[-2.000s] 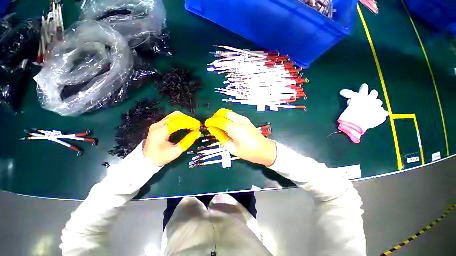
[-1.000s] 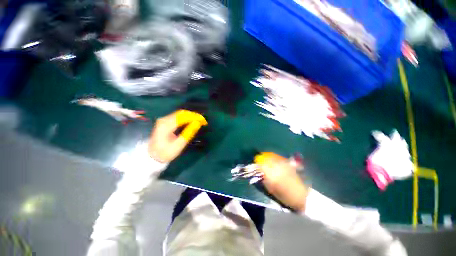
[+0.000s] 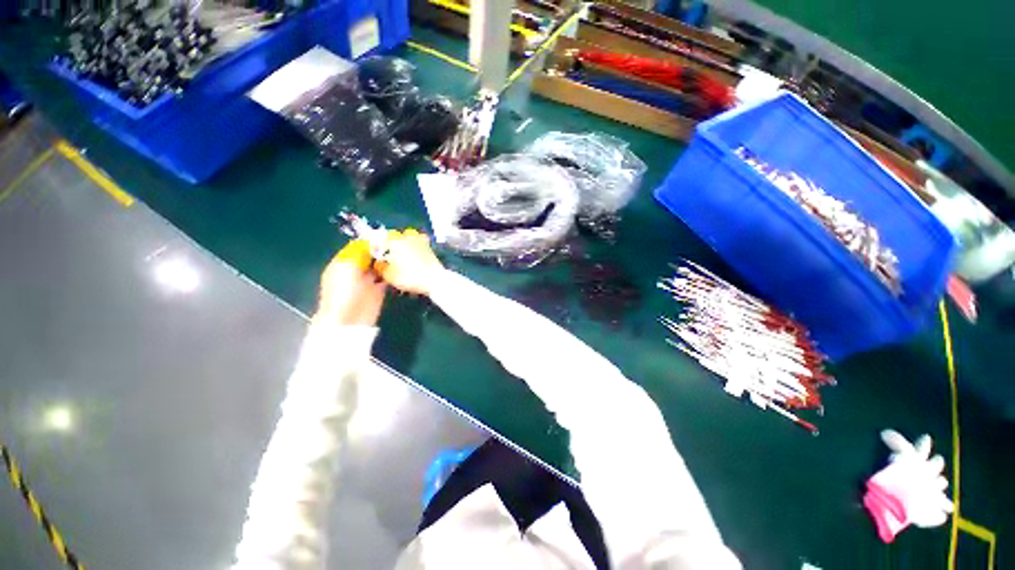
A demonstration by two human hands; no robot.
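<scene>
My left hand (image 3: 354,281) and my right hand (image 3: 407,263) are close together at the bench's left front edge, with yellow covers on the fingers. Both hold a small bunch of white leads (image 3: 374,236) whose dark ends point up and left. Where the fingers meet the leads is partly hidden. The main pile of white leads with red ends (image 3: 740,340) lies at right of centre. Dark heaps of small black parts (image 3: 601,292) lie between the pile and the clear plastic bags (image 3: 506,206).
A blue bin of leads (image 3: 801,223) stands behind the pile. Another blue bin (image 3: 178,123) stands at the upper left, near black-filled bags (image 3: 373,123). Upright leads (image 3: 472,131) stand by a metal post (image 3: 491,45). A white and pink glove (image 3: 910,488) lies at right.
The view has turned left. My hands have parted from the centre work spot and come together at the left. My right hand has brought leads across from the bench centre to the left group.
</scene>
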